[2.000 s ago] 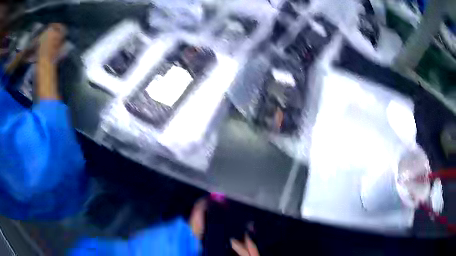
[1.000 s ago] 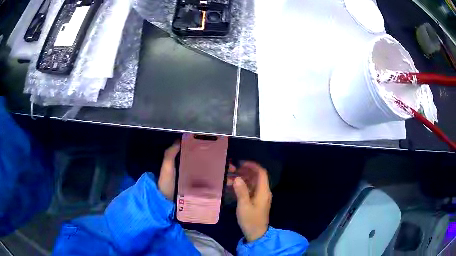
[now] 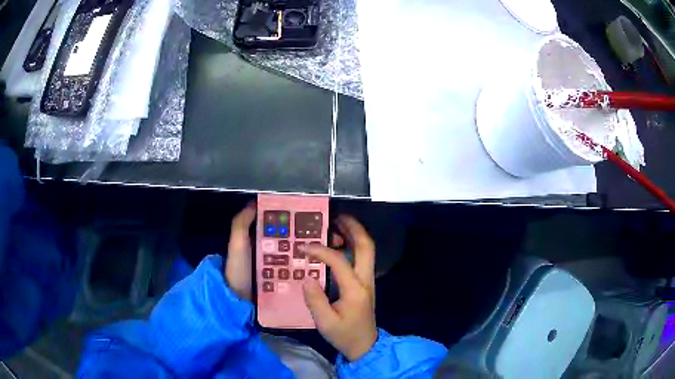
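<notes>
A personal smartphone (image 3: 285,303) with a pink-lit screen of small control tiles is upright below the bench's front edge. My left hand (image 3: 240,255) holds it along its left side; part of the fingers is hidden behind it. My right hand (image 3: 348,292) is at its right side, with the thumb and a finger over the lower right of the screen. Both hands are bare, with blue sleeves.
A white paste tub (image 3: 511,126) with two red rods stands on a paper sheet (image 3: 414,148), the tub lid (image 3: 534,11) behind. Phone half-assemblies (image 3: 55,92) lie on bubble wrap (image 3: 166,122). A stool (image 3: 544,318) is lower right. Blue clothing shows at the left edge.
The view has swung from the wider bench to the smartphone. Its screen has changed from plain pink to control tiles. My right hand has moved in from beside the phone onto its screen.
</notes>
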